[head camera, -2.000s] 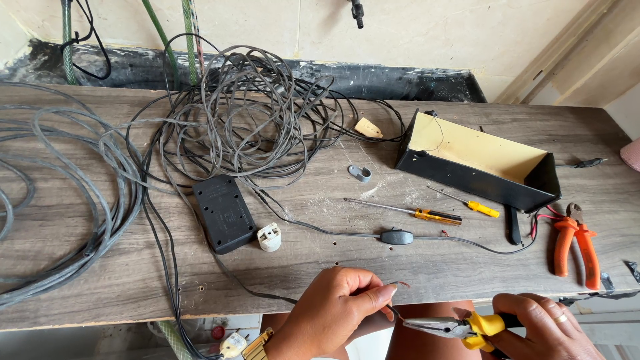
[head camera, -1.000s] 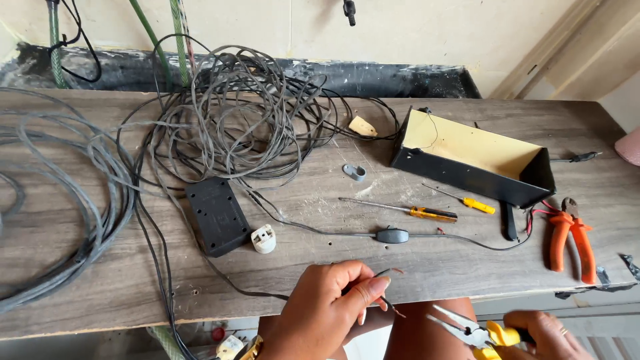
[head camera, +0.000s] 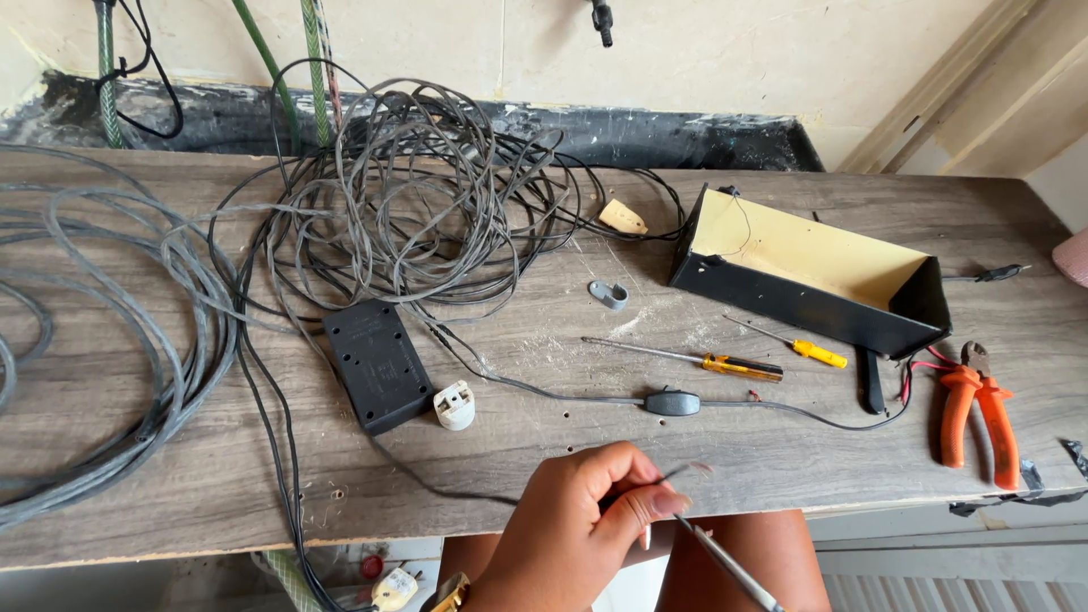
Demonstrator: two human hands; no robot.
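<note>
My left hand (head camera: 586, 518) pinches a two-core black cable (head camera: 459, 495) between thumb and fingers, near the front edge of the board. The two cores spread apart, and reddish bare strands (head camera: 701, 468) show at the upper one. The jaws of long-nose pliers (head camera: 733, 568) touch or grip the lower core. Their handles and my right hand lie beyond the bottom of the view. Behind my left hand are a black box with holes (head camera: 378, 370), a white plug-like fitting (head camera: 455, 405) and an inline cord switch (head camera: 671, 402).
Tangled cable (head camera: 416, 204) and a grey coil (head camera: 191, 340) lie at the left. An open black metal housing (head camera: 799, 297), a screwdriver (head camera: 739, 367), a smaller yellow-handled screwdriver (head camera: 818, 353) and orange-handled cutting pliers (head camera: 977, 408) lie at the right. A yellowish plug (head camera: 395, 589) is below the board.
The pliers' jaws stood open apart from the wire one second ago; now they meet the lower core, and my right hand has dropped out of view. My left hand still holds the cable.
</note>
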